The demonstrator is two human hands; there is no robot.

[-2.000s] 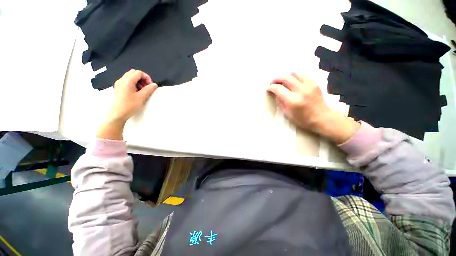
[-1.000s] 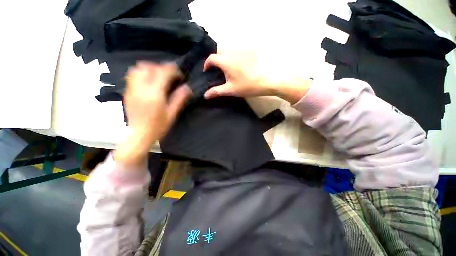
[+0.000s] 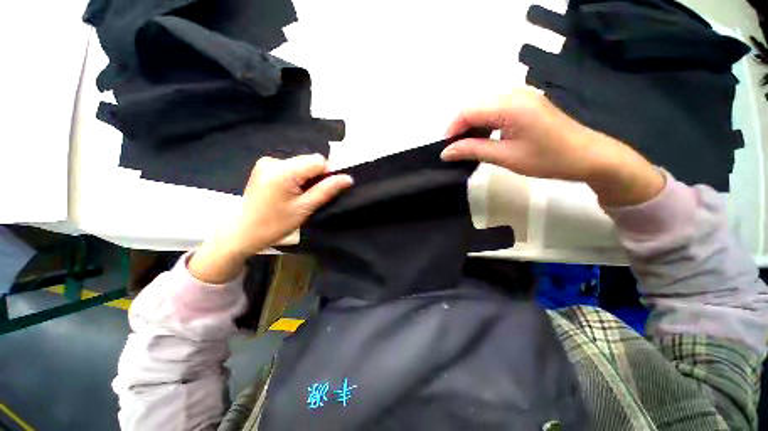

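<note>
A black panel [image 3: 396, 223] hangs between my hands at the table's front edge, its lower part against the apron. My left hand [image 3: 290, 198] pinches its far left corner between thumb and fingers. My right hand [image 3: 514, 139] pinches its far right corner the same way. The far side runs taut between them, rising to the right. A corner tab [image 3: 493, 239] sticks out at the panel's right. Whether the far edge is folded I cannot tell.
A left pile of black panels [image 3: 202, 126], with a rumpled fold on top, lies upper left. A stepped right pile [image 3: 648, 109] lies upper right. Pale strips [image 3: 509, 210] mark the white table cover [image 3: 396, 50] near its front edge.
Two seconds ago both hands were apart with no panel between them. A panel then came from the left pile; now it is stretched between both hands. The left pile's top pieces lie differently.
</note>
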